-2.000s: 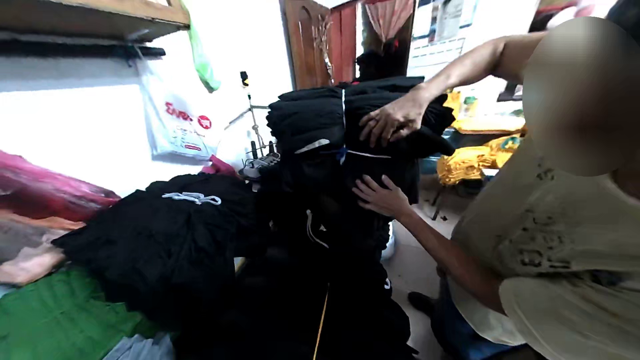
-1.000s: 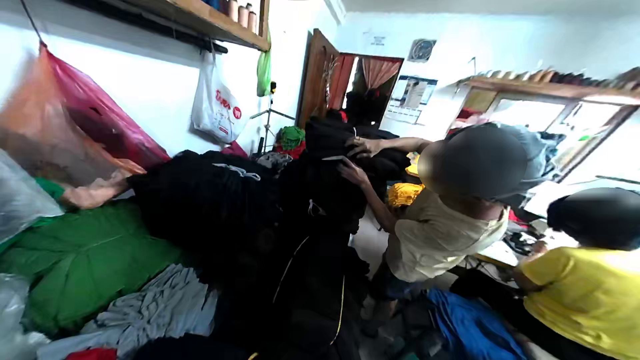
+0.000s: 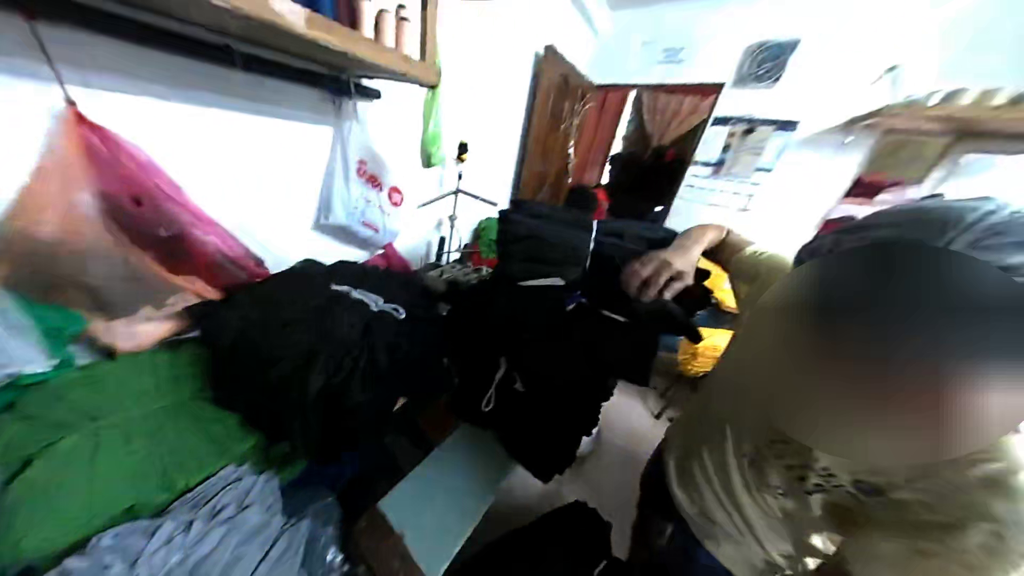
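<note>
Neither my left hand nor my right hand is in view. Ahead stands a tied bundle of black cloth (image 3: 544,240), stacked on more black cloth (image 3: 528,344) with a white cord hanging from it. To its left a heap of black garments (image 3: 320,360) has a white drawstring (image 3: 368,301) lying on top. A co-worker's hand (image 3: 662,272) rests on the right side of the bundle; the other hand is hidden. Another piece of black cloth (image 3: 552,544) shows low in the view.
Green cloth (image 3: 104,432) and grey cloth (image 3: 216,528) lie at the left. A pale board (image 3: 448,488) is below the black cloth. The co-worker (image 3: 832,448) bends close at the right. A wooden shelf (image 3: 320,36) juts out at upper left; a tripod stand (image 3: 454,200) stands behind.
The view has shifted. The co-worker leans lower and nearer, with one hand now visible on the bundle instead of two. The pale board, covered by black cloth before, now shows.
</note>
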